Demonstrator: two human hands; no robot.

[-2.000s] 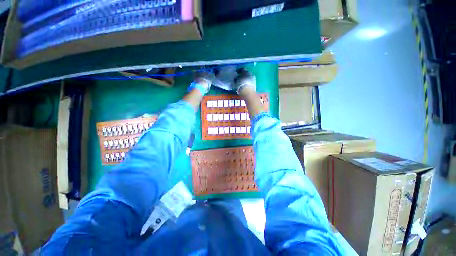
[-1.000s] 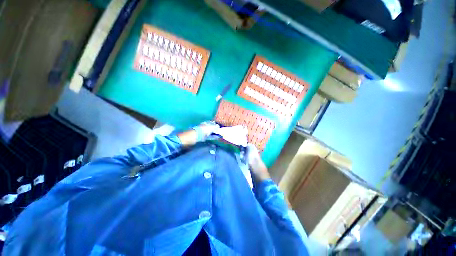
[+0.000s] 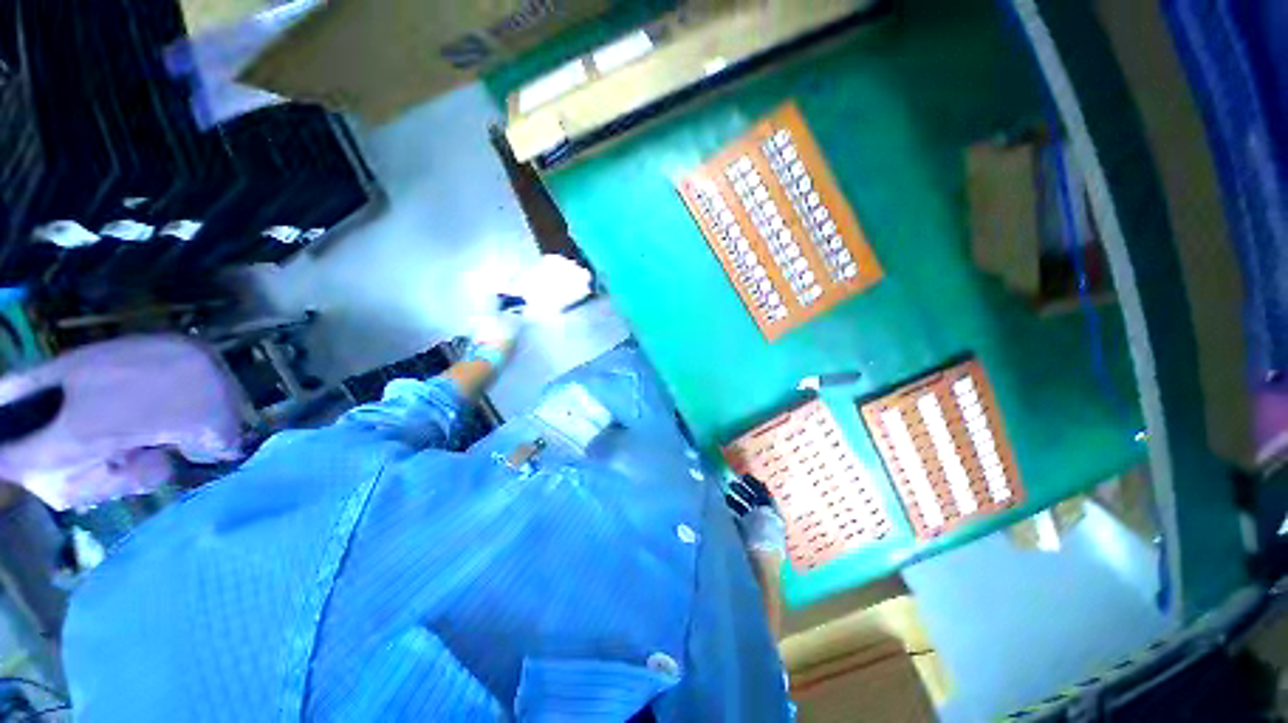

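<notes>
My left hand (image 3: 495,339), blurred in glare, reaches out beyond the bench edge. A white, washed-out item (image 3: 555,284) lies against its fingertips; its grip on it is unclear. My right hand (image 3: 759,516), in a white glove with dark fingertips, is at the near edge of an orange-brown fixture board (image 3: 817,480) with rows of slots, its fingers apart. A second fixture board (image 3: 944,446) beside it holds three rows of white parts. A third (image 3: 781,223), farther along the green mat, holds rows of silver-white parts. A small dark tool (image 3: 833,379) lies between the boards.
A long open carton (image 3: 678,71) stands along the bench end. A shelf edge (image 3: 1109,254) runs at the right, with a small brown box (image 3: 1003,212) under it. Black bins (image 3: 170,156) and a lilac smock (image 3: 127,410) are at the left. A carton (image 3: 862,678) stands below the bench.
The view has swung round toward the left. My hands, together at my waist a second ago with a white item between them, are now apart: left out over the floor, right at the board.
</notes>
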